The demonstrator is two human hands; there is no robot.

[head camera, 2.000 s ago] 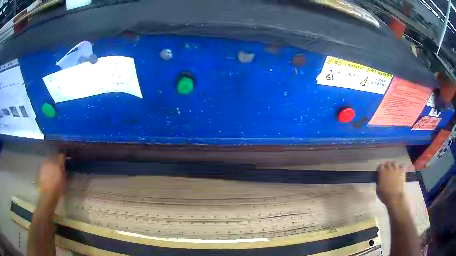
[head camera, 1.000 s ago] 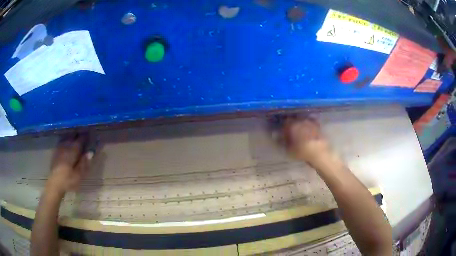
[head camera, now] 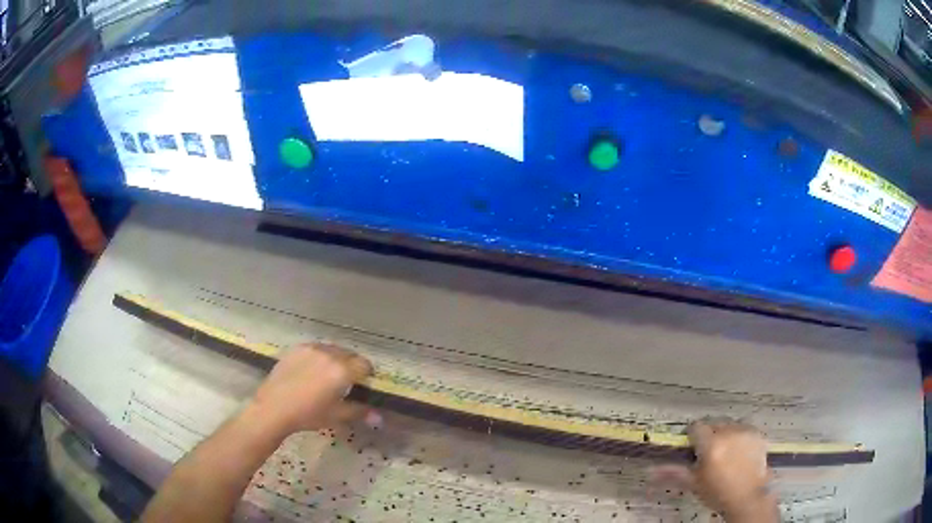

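Note:
The long narrow cutting die [head camera: 491, 417] stands tilted on its edge across the beige sheet [head camera: 307, 268], its pale yellow edge upward and a dark side toward me. My left hand [head camera: 312, 388] is closed around it left of its middle. My right hand [head camera: 728, 462] grips it near its right end. The fingertips are partly hidden behind the die. Many small dark specks lie on the sheet in front of the die. Thin cut lines mark the sheet behind it.
The blue press head [head camera: 470, 189] spans the far side, with green buttons, a red button [head camera: 842, 258] and paper notices. A dark strip edge [head camera: 552, 274] shows beneath it. A blue tub [head camera: 33, 291] stands at the left.
The die has gone from lying flat with a black strip on it to tilted up in both hands. Both hands have come back from the press head. The view has swung left.

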